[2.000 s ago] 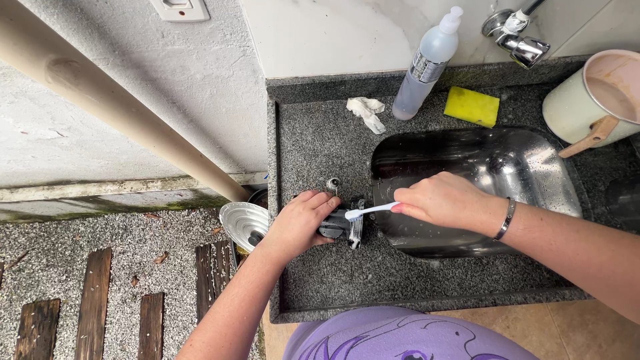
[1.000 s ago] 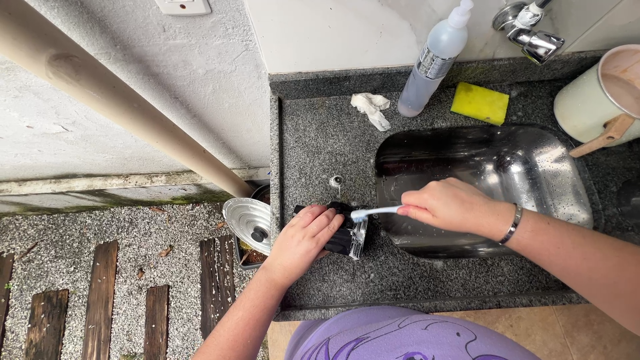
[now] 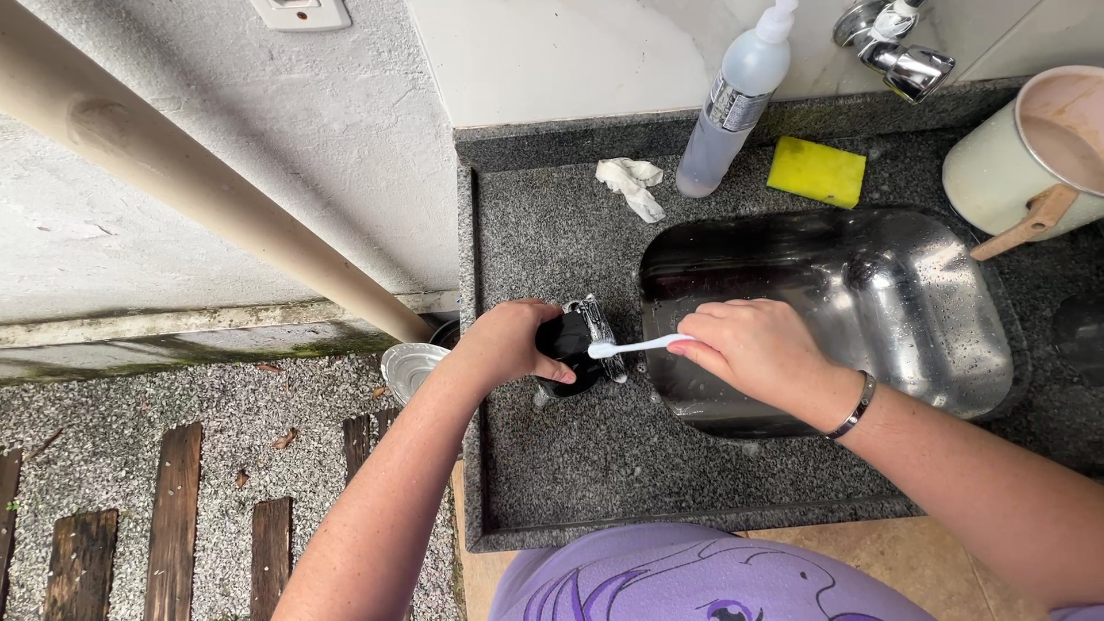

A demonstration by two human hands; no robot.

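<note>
My left hand grips a black object on the granite counter, left of the sink; its exact kind cannot be told. A clear or metallic strip with white foam runs along its right side. My right hand holds a white toothbrush, its head touching the object beside that strip. The fingers of my left hand partly cover the black object.
The stainless steel sink is set in the granite counter. Behind it are a pump bottle, a yellow sponge, a crumpled white cloth and a chrome tap. A handled pot stands right. A pipe slants at left.
The black object has turned under my left hand, and more of its dark surface shows. My left hand has shifted its hold to the object's left side. The toothbrush stays in my right hand.
</note>
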